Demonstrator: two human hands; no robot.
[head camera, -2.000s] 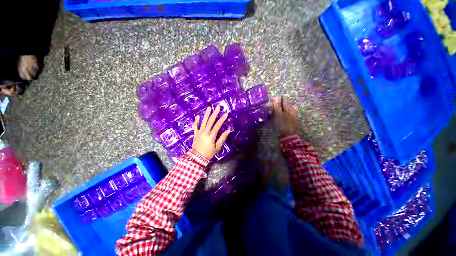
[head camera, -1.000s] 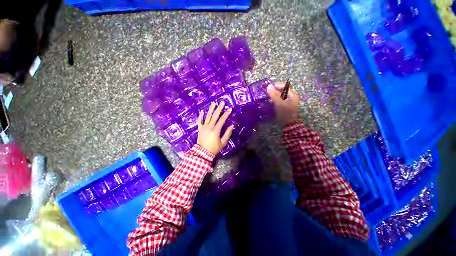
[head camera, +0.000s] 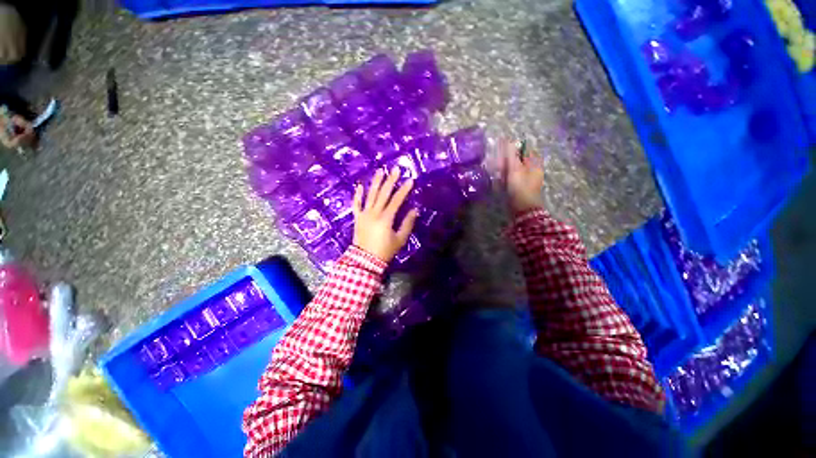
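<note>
A block of translucent purple cube-shaped parts (head camera: 304, 152) lies on the speckled tabletop in front of me. My left hand (head camera: 383, 215) rests flat on its near part, fingers spread over a row of cubes. My right hand (head camera: 524, 174) is just right of the row's end, beside the end cube (head camera: 468, 145), with a small gap. Its fingers are bent around a small dark slim tool (head camera: 522, 150), mostly hidden, so its kind cannot be told. The nearest purple parts are in dark shadow.
A blue tray (head camera: 215, 407) with two purple rows is at lower left. A blue tray (head camera: 734, 197) with loose purple parts is at right, above bins of purple bits (head camera: 720, 362). Clear bags (head camera: 63, 349) lie far left. Another person's hand (head camera: 16, 127) and a dark stick (head camera: 112, 92) are upper left.
My right hand has moved a little right, off the end cube it touched a second ago. My left hand stays on the block. The view has shifted slightly.
</note>
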